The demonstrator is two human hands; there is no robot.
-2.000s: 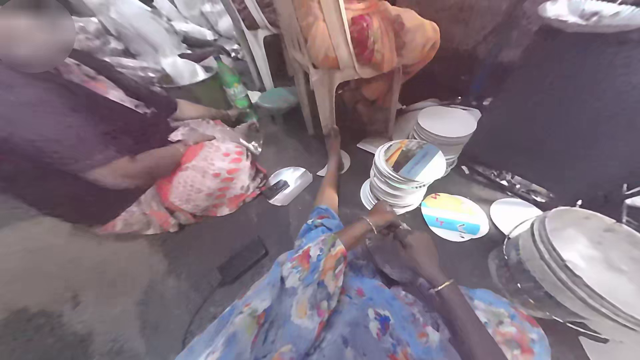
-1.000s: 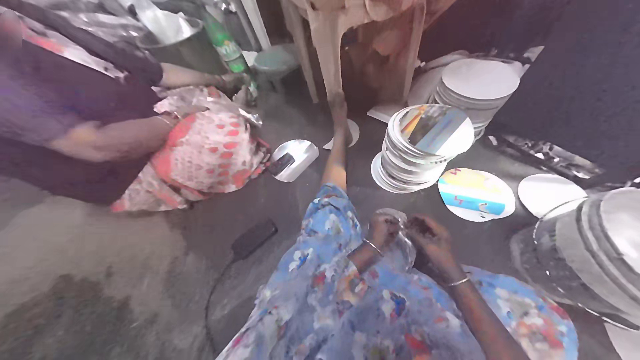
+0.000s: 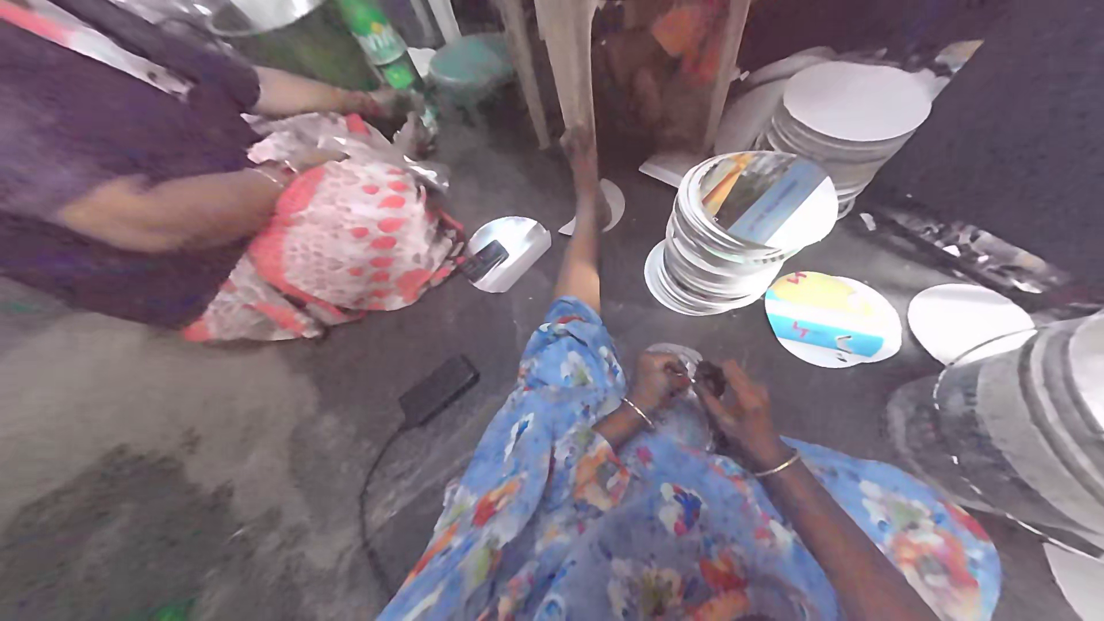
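Note:
Low over my lap, both my hands meet at a small dark lump (image 3: pixel 711 379) whose kind I cannot tell. My left hand (image 3: pixel 660 379) is on its left side, fingers bent, and it is unclear what they pinch. The fingers of my right hand (image 3: pixel 742 405) are closed around the lump. Beneath and behind the hands a pale, shiny round piece (image 3: pixel 677 352) partly shows. A stack of round discs (image 3: pixel 724 250) stands beyond my hands, its top one shiny with a printed patch. Beside it lies a yellow and blue printed disc (image 3: pixel 832 319).
A white disc (image 3: pixel 966 323) and a large stack of round pieces (image 3: pixel 1035 414) are at the right. Another disc stack (image 3: pixel 854 103) stands behind. My extended leg (image 3: pixel 586 233) lies left of centre. A black power adapter (image 3: pixel 438 390) with a cable is on the floor. A person (image 3: pixel 172 198) sits at left.
The view has moved closer and lower. My right hand, lower and bent over my lap two seconds ago, now has its fingers raised beside my left hand.

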